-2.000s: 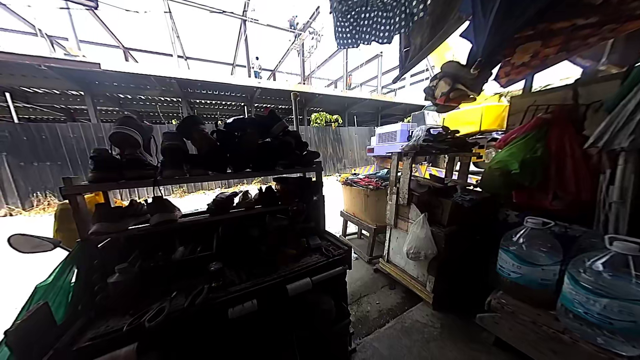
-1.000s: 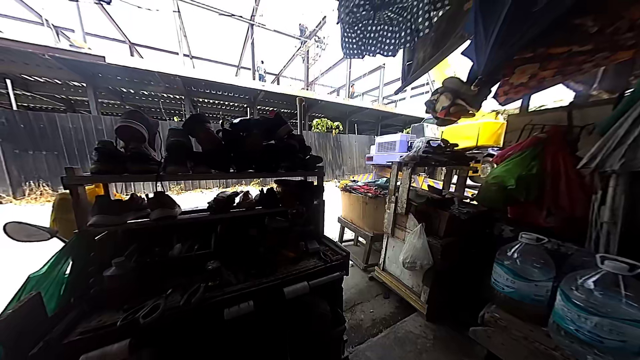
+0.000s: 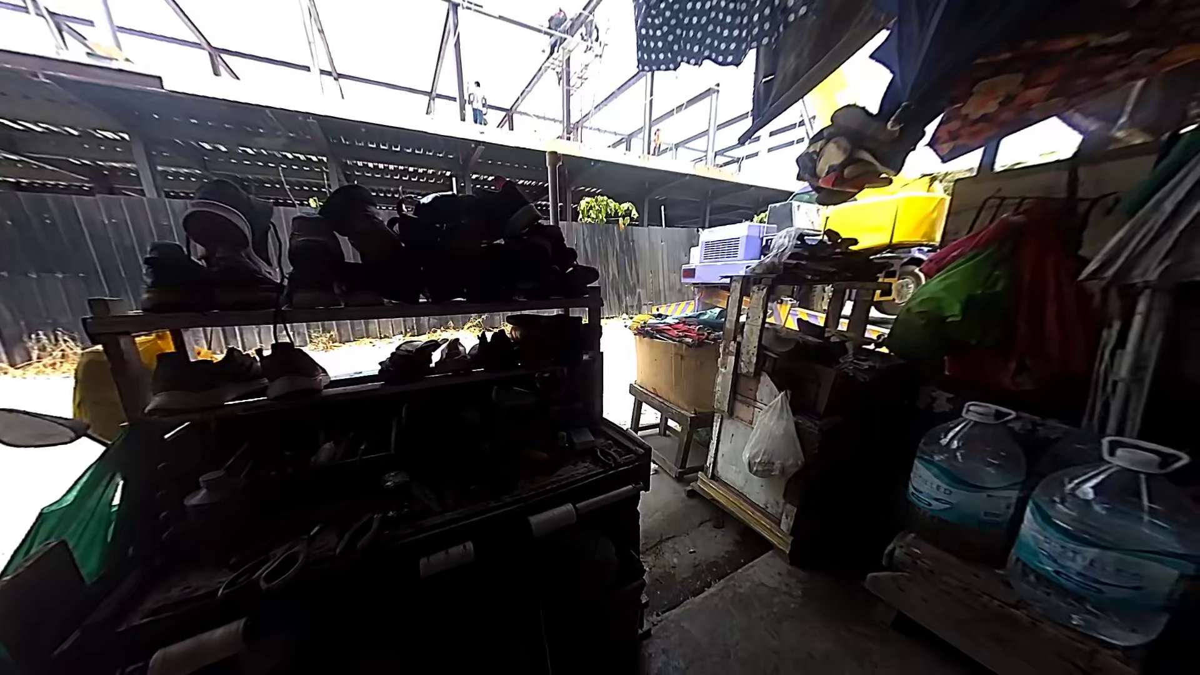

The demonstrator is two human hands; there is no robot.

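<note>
Neither my left hand nor my right hand shows in the head view. In front of me at the left stands a dark wooden shoe rack (image 3: 347, 317), with shoes (image 3: 225, 234) piled along its top. A lower shelf carries more shoes (image 3: 292, 369). Beneath is a workbench (image 3: 525, 483) in deep shadow. On it lie a pair of scissors (image 3: 284, 565), a dark bottle (image 3: 217, 497) and small items too dim to name.
Two large water bottles (image 3: 967, 469) (image 3: 1102, 544) stand on a low wooden bench (image 3: 966, 600) at the right. Past the workbench are a cardboard box (image 3: 673, 373) on a stool (image 3: 670, 427), a worn cabinet (image 3: 750, 459) with a hanging plastic bag (image 3: 774, 441), and a metal fence (image 3: 647, 262).
</note>
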